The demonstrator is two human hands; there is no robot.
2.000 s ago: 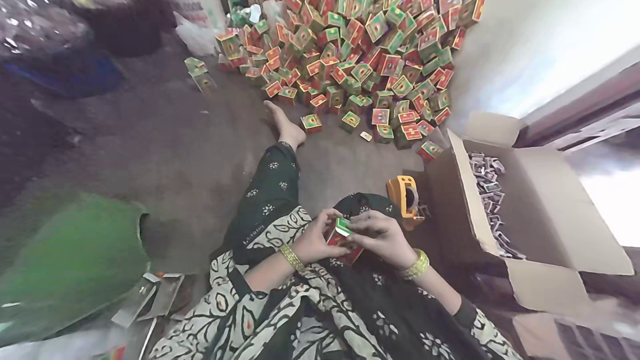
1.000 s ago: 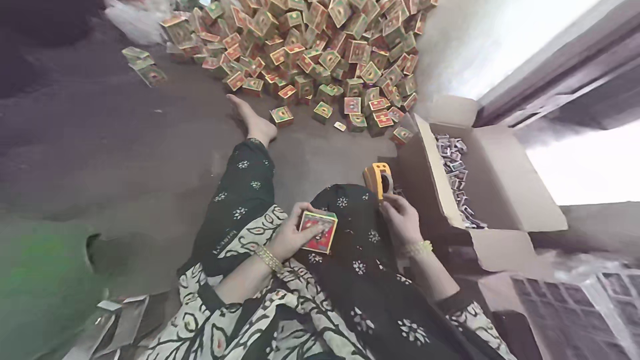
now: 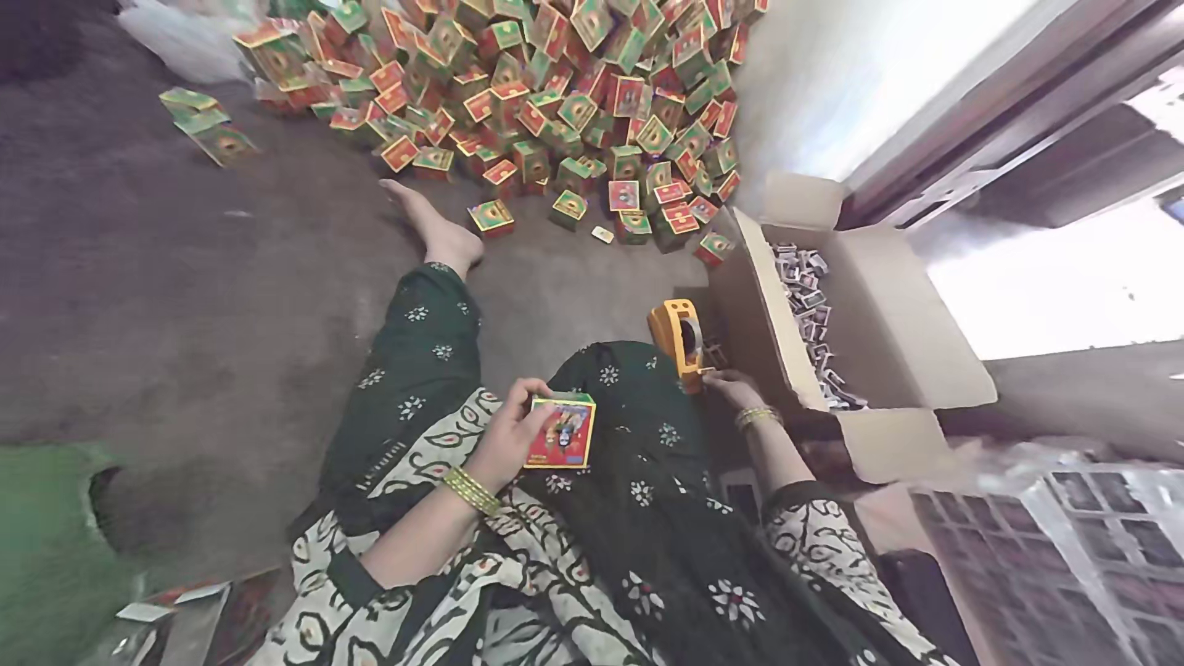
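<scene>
My left hand (image 3: 509, 435) holds a small red and green printed carton (image 3: 561, 435) above my lap, with the thumb over its upper edge. The carton's red face, bearing a picture and writing, is turned up. Further right, my right hand (image 3: 731, 387) is at the near end of a yellow tape dispenser (image 3: 679, 342), its fingertips touching that end. Whether a piece of tape is between those fingers is too small to tell. The dispenser stands on the floor beside my knee.
A large heap of similar cartons (image 3: 555, 120) lies ahead on the floor. Right of the dispenser is an open cardboard box (image 3: 758, 305) with many small packets (image 3: 814, 314). Clear plastic-wrapped trays (image 3: 1064, 546) lie at the lower right, a green sheet (image 3: 55, 527) at the left.
Two seconds ago both hands were together at the carton. My right hand has since moved right to the tape dispenser, while the left kept the carton. The view has shifted.
</scene>
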